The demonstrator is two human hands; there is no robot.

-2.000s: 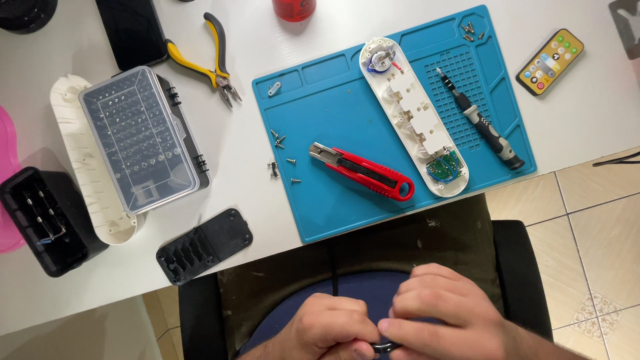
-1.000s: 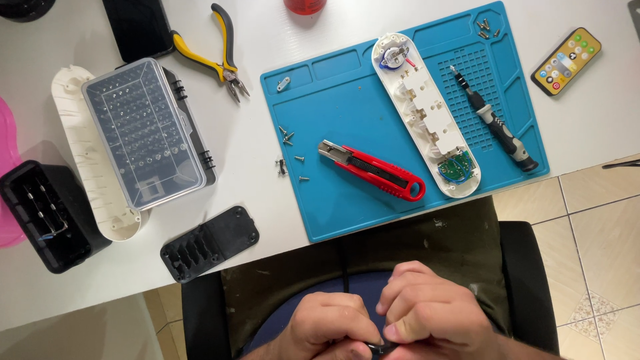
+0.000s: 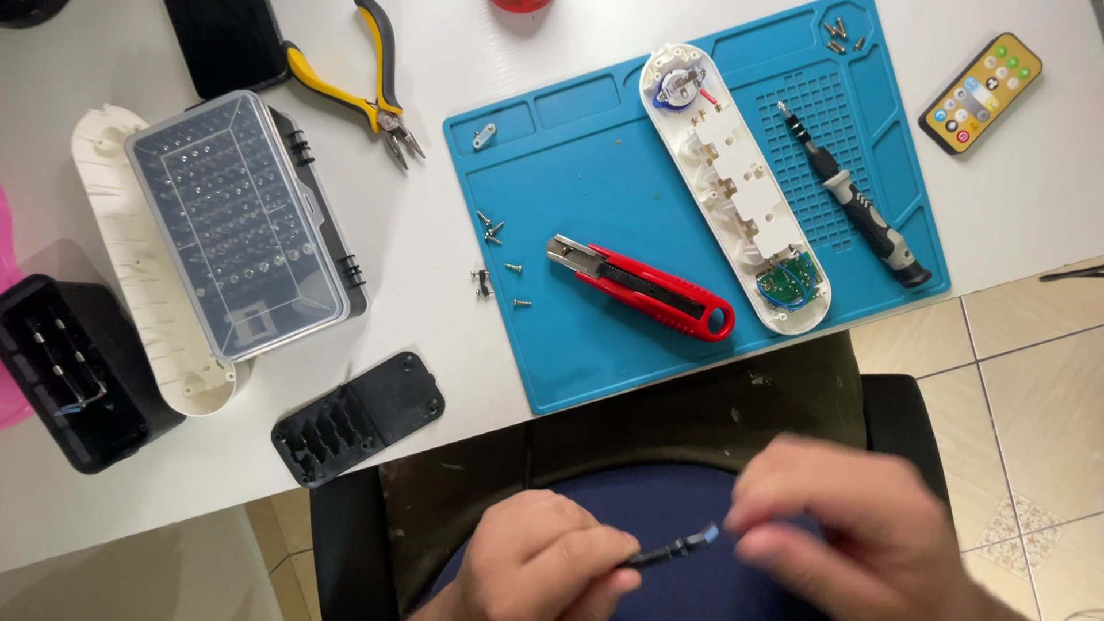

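My left hand point(image 3: 552, 556) pinches a thin black piece point(image 3: 673, 550) with a light blue tip, perhaps a cable end; its far part is hidden in the fingers. Just right of that tip is my right hand point(image 3: 854, 526), blurred, thumb and index finger apart, with nothing visible between them. Both are in front of the table edge. On the blue work mat point(image 3: 569, 198) lie a red utility knife point(image 3: 642, 289), a white oblong housing point(image 3: 763, 207) with a green circuit board point(image 3: 787, 283), and a precision screwdriver point(image 3: 854, 203). Small screws point(image 3: 492, 231) are scattered near the mat's left edge.
Left on the white table point(image 3: 405, 285) are a clear-lidded bit case point(image 3: 241, 224), a white shell point(image 3: 129, 216), a black box point(image 3: 86, 379), a black ribbed cover point(image 3: 362, 418), yellow-black pliers point(image 3: 379, 95) and a black phone point(image 3: 228, 43). A remote control point(image 3: 981, 93) lies far right. A chair point(image 3: 345, 535) stands below.
My right hand has come away to the right from my left hand, where the two were together before. The black piece with its light blue tip now shows between them.
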